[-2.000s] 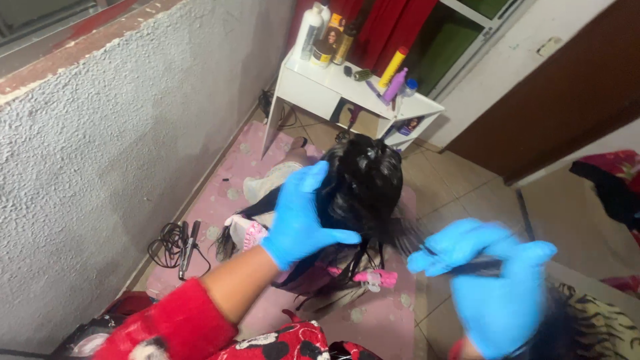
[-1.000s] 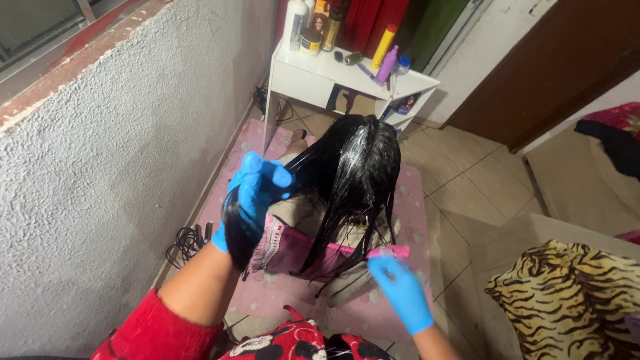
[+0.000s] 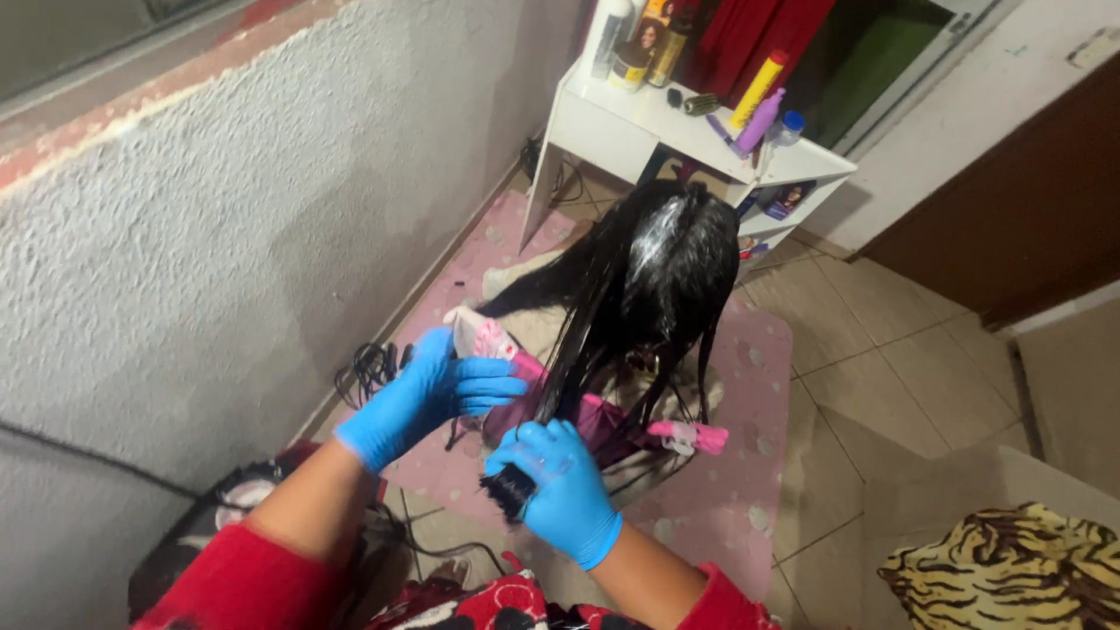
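Long, wet-looking black hair [image 3: 674, 254] hangs from the head of a person seated low in front of me. My right hand [image 3: 560, 481], in a blue glove, grips a gathered strand, and its dark tip sticks out below the fist. To the left, my left hand [image 3: 437, 394], gloved too, is held flat beside the strands with its fingers extended and nothing in it. Pink and purple cloth [image 3: 604, 420] lies over the person's back beneath the hair, and a bright pink piece [image 3: 696, 437] shows at its right.
A white desk [image 3: 604, 136] beyond the head bears bottles, a jar [image 3: 630, 66] and a purple bottle [image 3: 759, 122]. A textured wall [image 3: 219, 227] rises at the left. A pink mat [image 3: 761, 376] covers floor tiles; black cable [image 3: 372, 372] lies by the wall, tiger-striped cloth [image 3: 1006, 569] at lower right.
My right hand has moved left from beside the hanging hair and closed around a strand. My left hand, curled around hair a second ago, has let go and extended its fingers.
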